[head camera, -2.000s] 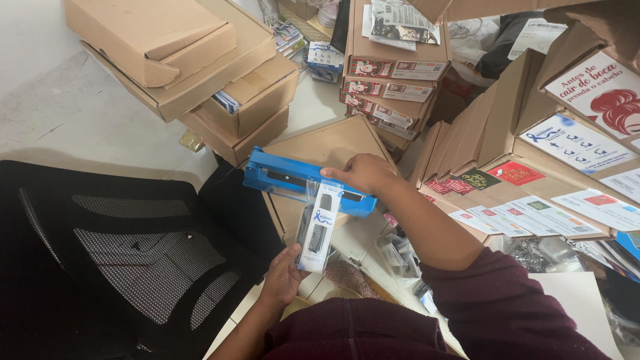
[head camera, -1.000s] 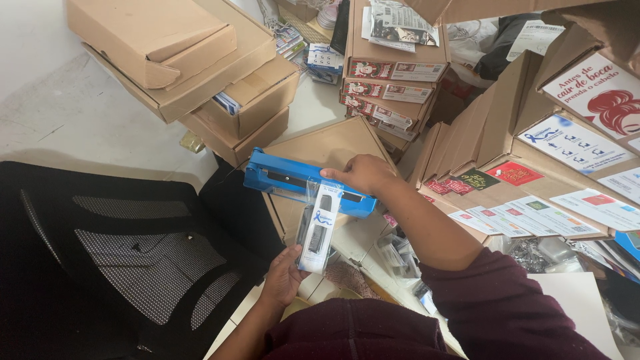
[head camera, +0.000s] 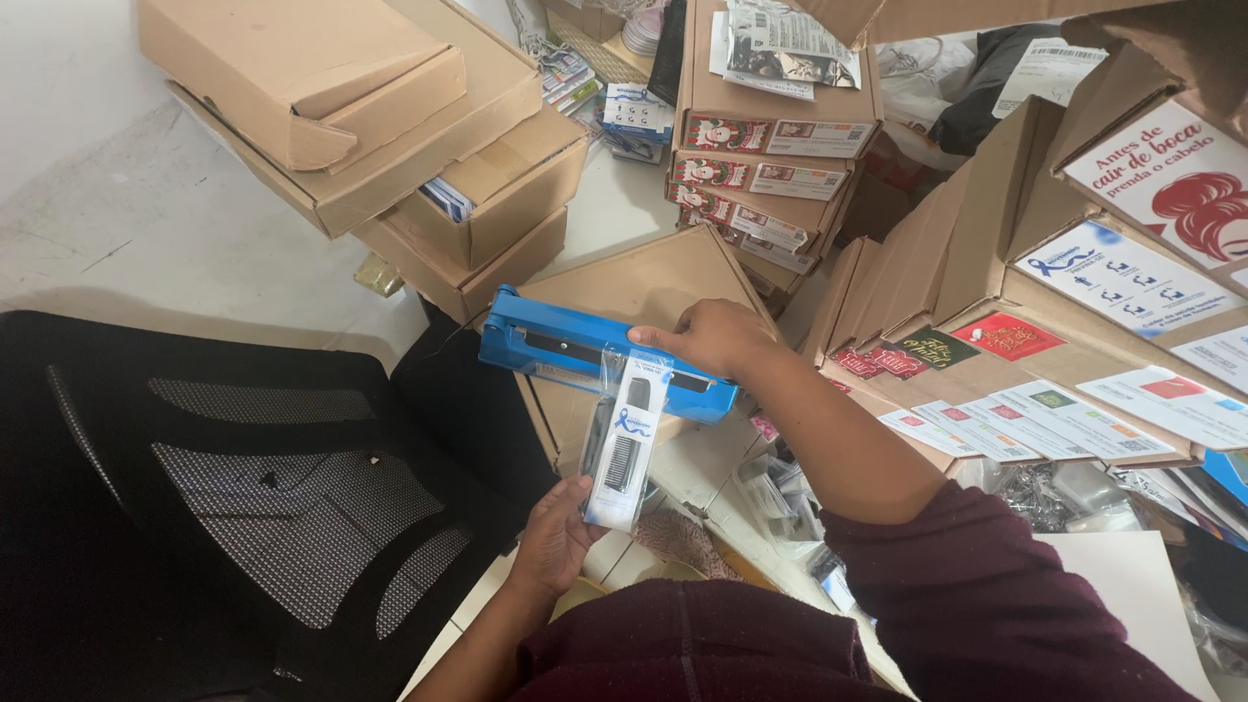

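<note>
A blue impulse bag sealer (head camera: pixel 604 356) lies across a closed cardboard box (head camera: pixel 639 278). My right hand (head camera: pixel 717 336) rests on the sealer's upper arm, thumb stretched along it; whether the fingers wrap around it cannot be told. My left hand (head camera: pixel 563 531) holds the lower end of a clear plastic packet (head camera: pixel 629 444). Inside the packet are a printed white card with a blue ribbon and a dark comb. The packet stands at a tilt, its top end overlapping the sealer's front edge.
A black mesh office chair (head camera: pixel 292 487) fills the left. Stacked cardboard boxes (head camera: pixel 390 88) stand behind it, with another stack (head camera: pixel 770 146) at the back. Labelled boxes (head camera: pixel 975 283) line the right. Plastic-wrapped items (head camera: pixel 780 497) lie beside my right forearm.
</note>
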